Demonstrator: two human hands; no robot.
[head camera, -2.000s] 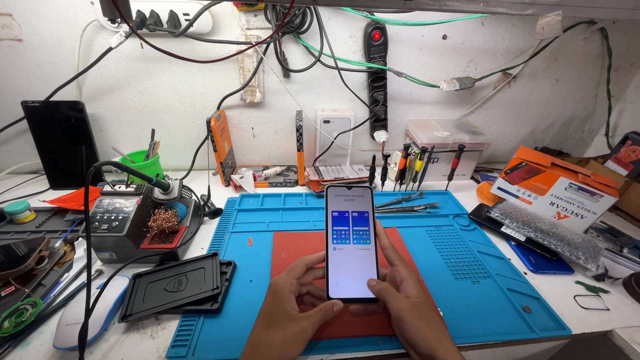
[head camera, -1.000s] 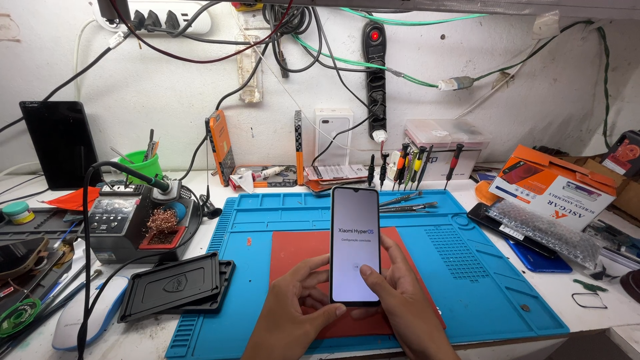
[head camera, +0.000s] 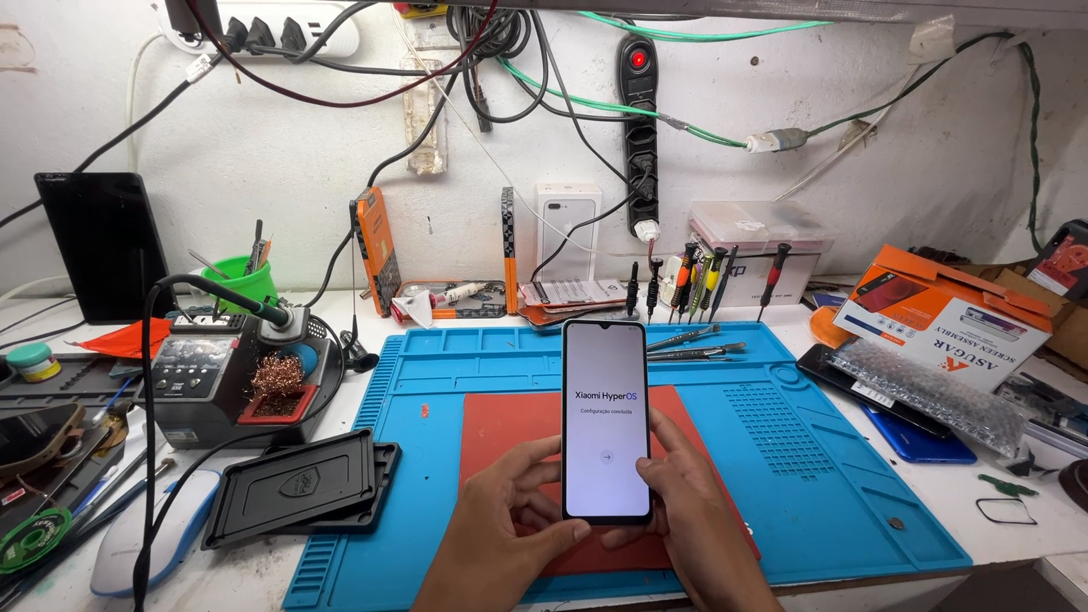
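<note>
A smartphone (head camera: 606, 467) with a lit, pale screen stands nearly upright between my hands, above a red pad (head camera: 501, 425) on a blue silicone repair mat (head camera: 408, 493). My left hand (head camera: 514, 518) grips the phone's lower left side, its thumb at the bottom corner. On the phone's right side, my right hand (head camera: 684, 510) holds the edge, with the thumb beside the lower part of the screen. The screen shows a setup page with an arrow button. Some fingertips are hidden behind the phone.
At left are a soldering station (head camera: 225, 374), black trays (head camera: 297, 484) and a computer mouse (head camera: 153, 531). Behind the phone lie tweezers (head camera: 693, 352) and upright screwdrivers (head camera: 769, 280). A screen assembly box (head camera: 943, 319), bubble wrap (head camera: 926, 387) and a blue phone (head camera: 918, 438) are at right.
The screen showed two layout previews two seconds ago and now shows the setup page. My right thumb has moved from the lower part of the screen to its right edge.
</note>
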